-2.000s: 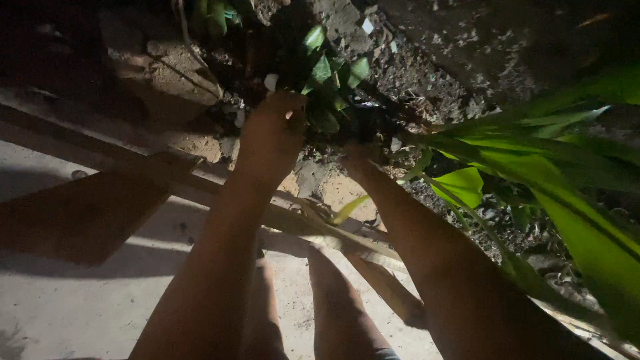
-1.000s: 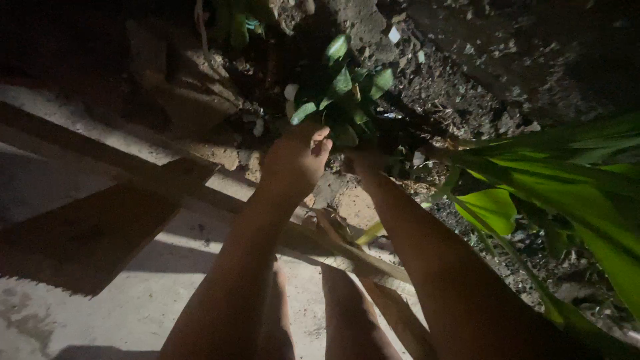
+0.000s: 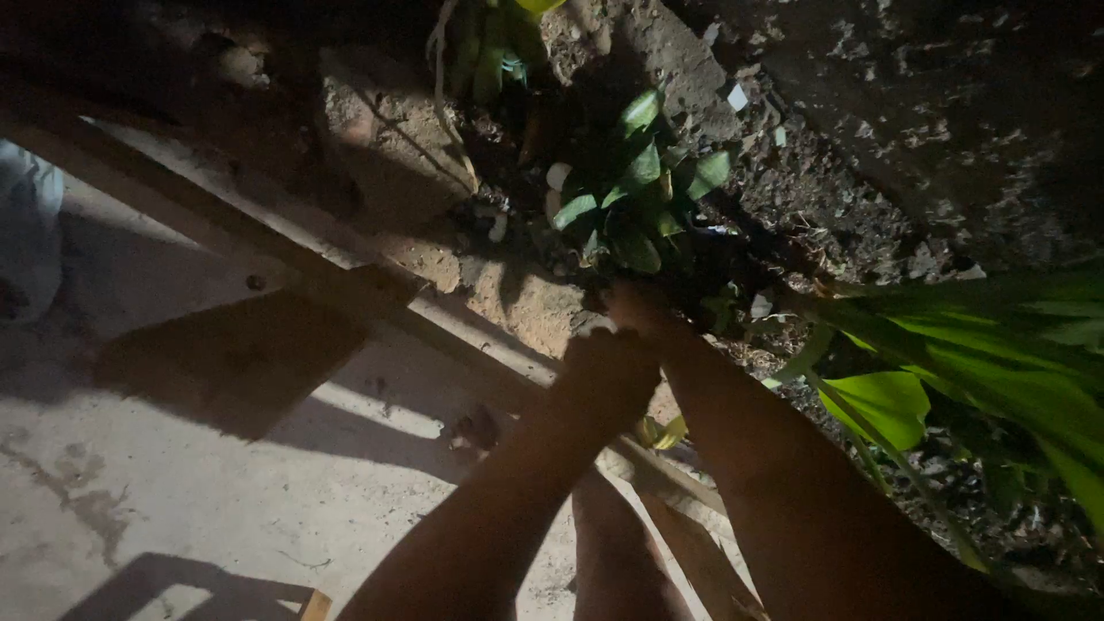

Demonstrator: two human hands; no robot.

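A small leafy plant (image 3: 642,177) grows from dark soil at the upper middle, its broad leaves lit in part. My right hand (image 3: 642,310) is low at the base of this plant, in shadow; what its fingers touch is hidden. My left hand (image 3: 612,358) lies just below and to the left of it, by my right wrist. Its fingers are bent and dark, and whether it holds anything cannot be told. Pale rounded pieces (image 3: 557,177) lie at the plant's left side.
A wooden rail (image 3: 466,354) runs diagonally between the concrete floor (image 3: 345,517) and the soil bed. Rough stone blocks (image 3: 397,138) edge the bed. Long green leaves (image 3: 975,345) spread at the right. A mottled wall or slab (image 3: 931,103) is at the upper right. My legs show below.
My left hand has come away from the plant's left side, down and across to my right wrist. My right hand stays near the plant's base.
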